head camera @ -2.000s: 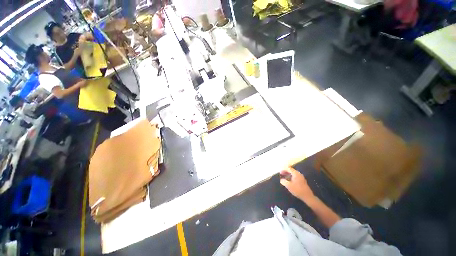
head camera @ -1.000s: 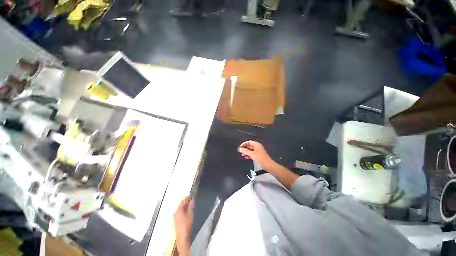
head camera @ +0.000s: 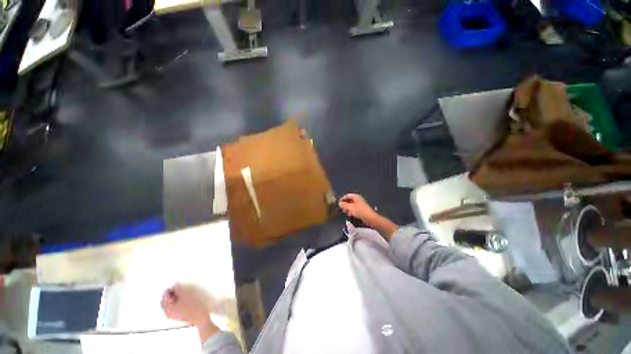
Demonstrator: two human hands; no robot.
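Observation:
A stack of brown cut panels (head camera: 277, 187) lies in front of me, right of the white table's (head camera: 138, 266) end, with a narrow pale strip on top. My right hand (head camera: 358, 209) is beside the stack's right edge, thumb and fingertips pinched together. Whether it holds something small is unclear. My left hand (head camera: 185, 304) is over the white table, fingers curled, blurred and overexposed; its contents cannot be made out.
A control panel (head camera: 68, 311) stands at lower left. At right, a small white-topped stand (head camera: 450, 200) bears a dark can (head camera: 470, 238), near white round reels (head camera: 589, 235). Brown material (head camera: 546, 155) drapes beside a green crate (head camera: 596, 114). Blue bins (head camera: 472, 24) are at the back.
The view has swung right, and the sewing machine has left the picture. The panel stack now lies centrally before me. My left hand has moved from the table's edge to over its top; my right stays pinched.

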